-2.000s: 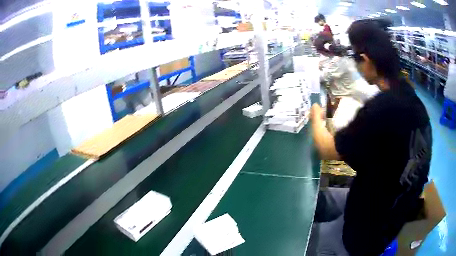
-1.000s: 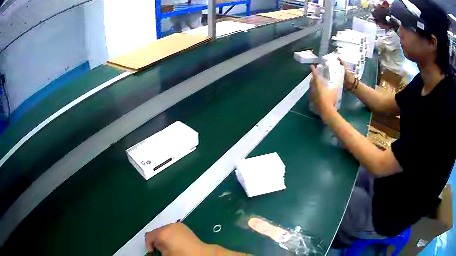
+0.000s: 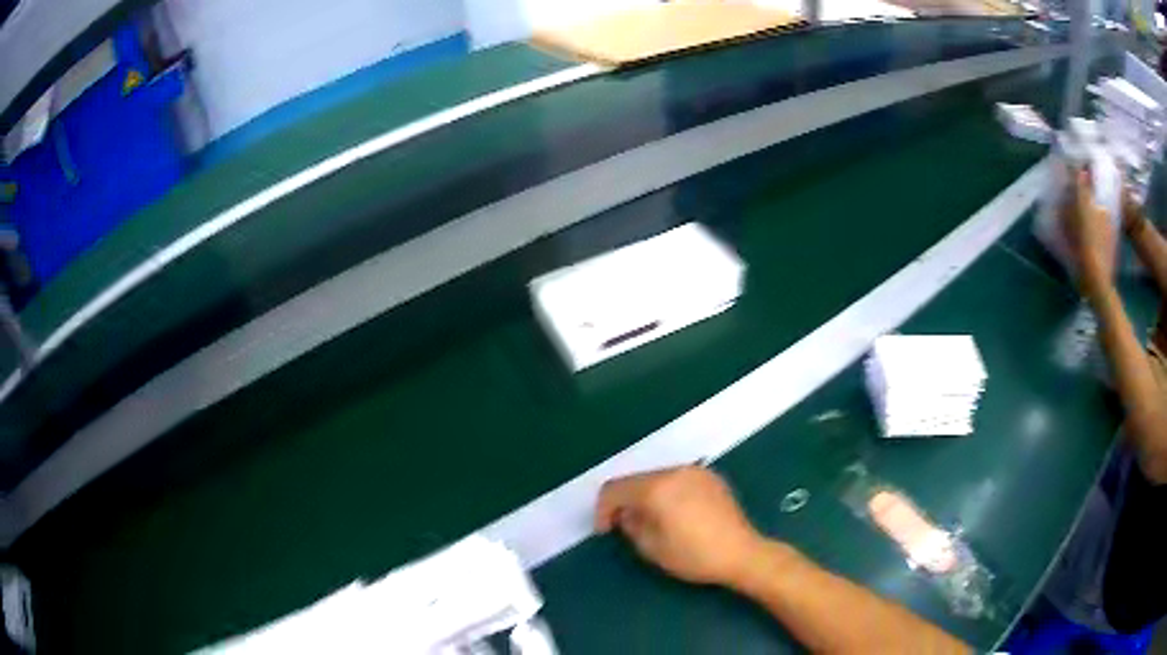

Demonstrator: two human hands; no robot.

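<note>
A white retail box (image 3: 640,294) with a small dark slot on its near side lies on the green belt, left of the rail. My right hand (image 3: 678,522) rests at the inner edge of the light rail, below and right of that box and not touching it. Its fingers are curled and nothing shows in them. My left hand is out of the picture. White flat pieces or boxes (image 3: 448,595), blurred and cut off by the bottom edge, lie left of my right hand.
A stack of white leaflets (image 3: 928,384), a small white ring (image 3: 795,500) and a taped pinkish strip (image 3: 911,527) lie on the green bench. Another person's hands (image 3: 1094,237) hold white items at the right. A small white box (image 3: 1024,122) lies farther up the belt.
The view has swung left and down, so the box and leaflets appear farther right. My right hand, absent at first, now shows fully beside the rail. White pieces have come into view at bottom left.
</note>
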